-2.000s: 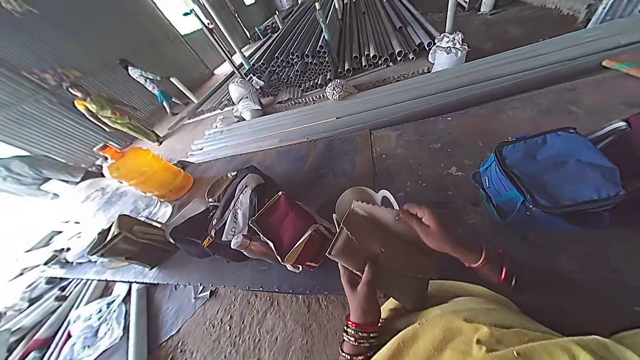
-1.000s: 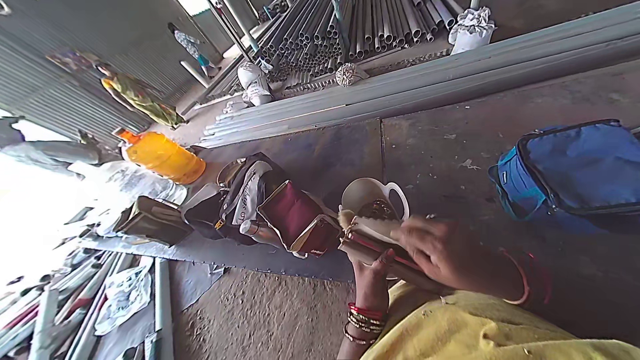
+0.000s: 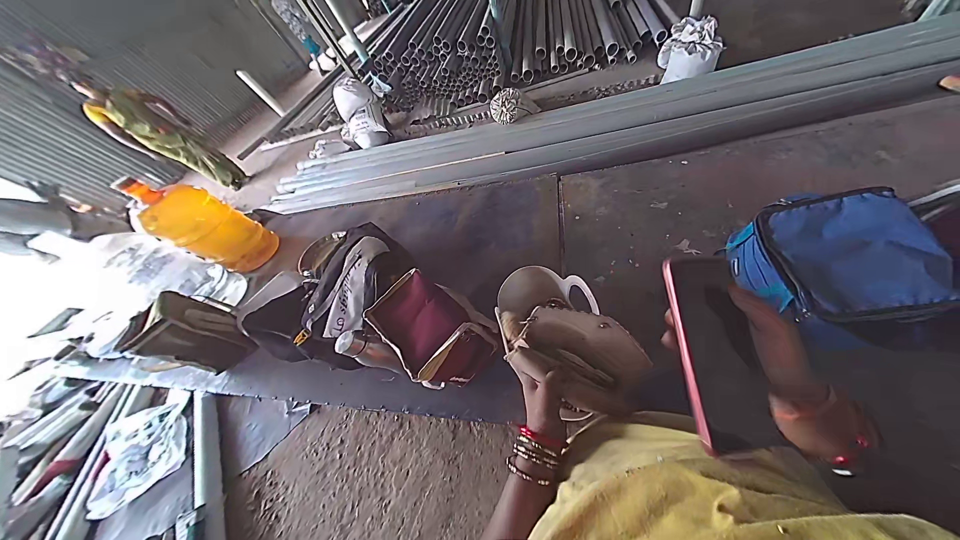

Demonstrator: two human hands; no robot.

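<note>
My left hand [image 3: 541, 382], with bangles at the wrist, grips a beige handbag [image 3: 592, 345] just above my lap. A smartphone [image 3: 716, 356] with a red edge is in my right hand [image 3: 772, 345], its dark face toward me. Past the handbag lies a round pale object with a white loop [image 3: 579, 292], perhaps a cup or a bag part; I cannot tell which. A maroon bag [image 3: 420, 326] stands left of the handbag, beside a small bottle [image 3: 367, 351] and a black bag [image 3: 285, 319]. To the right of the phone rests a blue insulated bag [image 3: 862, 251].
A dark metal sheet [image 3: 480, 225] carries the bags. Long grey metal sections [image 3: 600, 124] run along its far edge, with stacked pipes [image 3: 450, 52] behind. An orange water jug [image 3: 210, 225] and a brown bag [image 3: 187, 330] stand at left. A person [image 3: 161, 135] is beyond the jug.
A smartphone is now in my right hand, where one second ago that hand was at the handbag's opening. My right hand has moved right, away from the handbag. My left hand still holds the bag.
</note>
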